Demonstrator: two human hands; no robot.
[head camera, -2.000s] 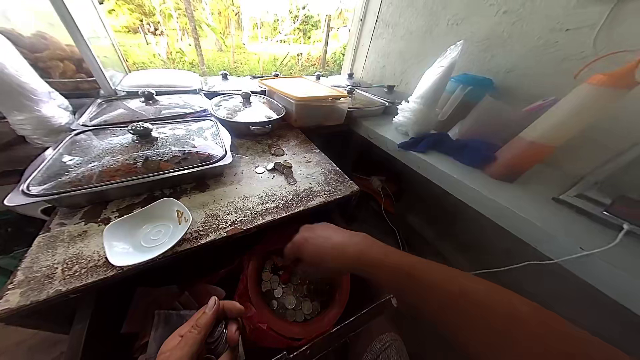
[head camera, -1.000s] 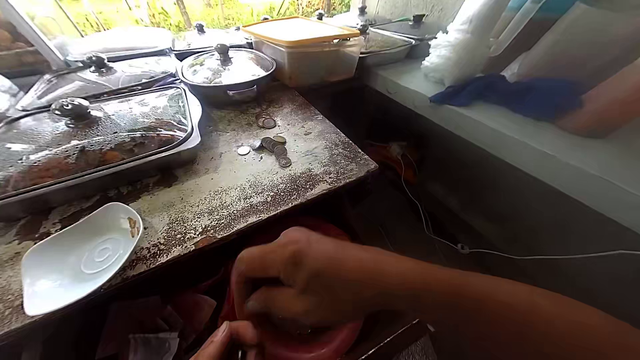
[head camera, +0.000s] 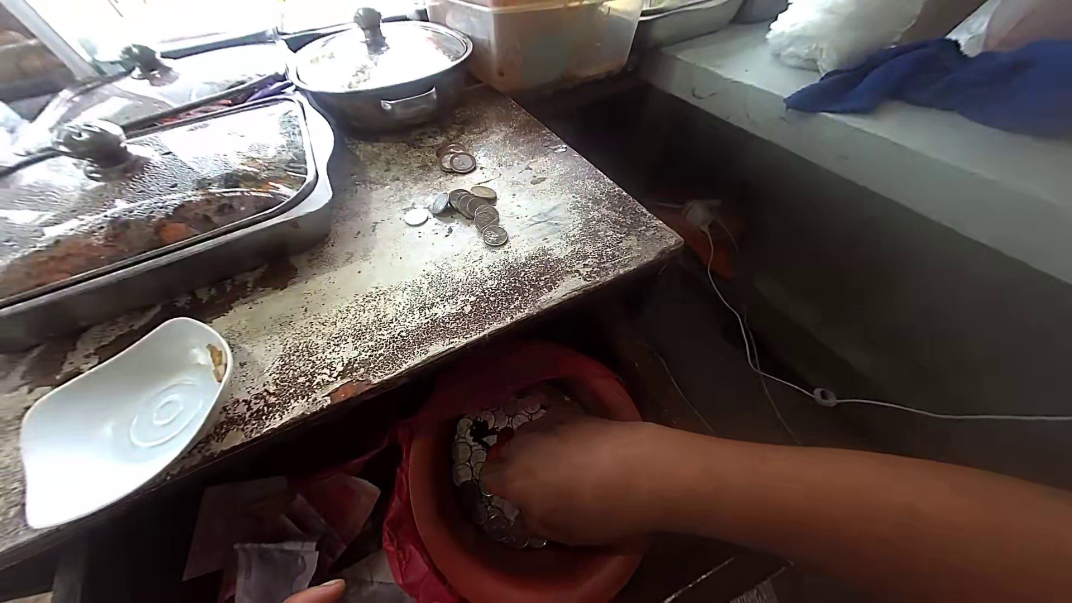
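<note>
My right hand (head camera: 578, 477) reaches down into a red plastic tub (head camera: 435, 536) and touches the coins (head camera: 502, 519) inside; its fingertips are hidden, so I cannot tell whether it holds any. Of my left hand (head camera: 318, 592) only a fingertip shows at the bottom edge, left of the tub. More coins (head camera: 486, 216) lie overlapping on the worn table (head camera: 402, 310), with a small stack (head camera: 456, 159) behind them. A white dish (head camera: 126, 419) sits at the table's left front edge.
Lidded food trays (head camera: 209, 184) and a round lidded pot (head camera: 381, 75) stand on the table, beside a plastic container (head camera: 536, 42). Plastic packets (head camera: 276, 569) lie below the table edge. A blue cloth (head camera: 938, 84) rests on the right ledge; a white cord (head camera: 904, 409) runs below it.
My left hand, visible near the tub's left rim before, has dropped almost out of view. My right hand remains at the tub, now reaching in among the coins. The view has moved closer to the table.
</note>
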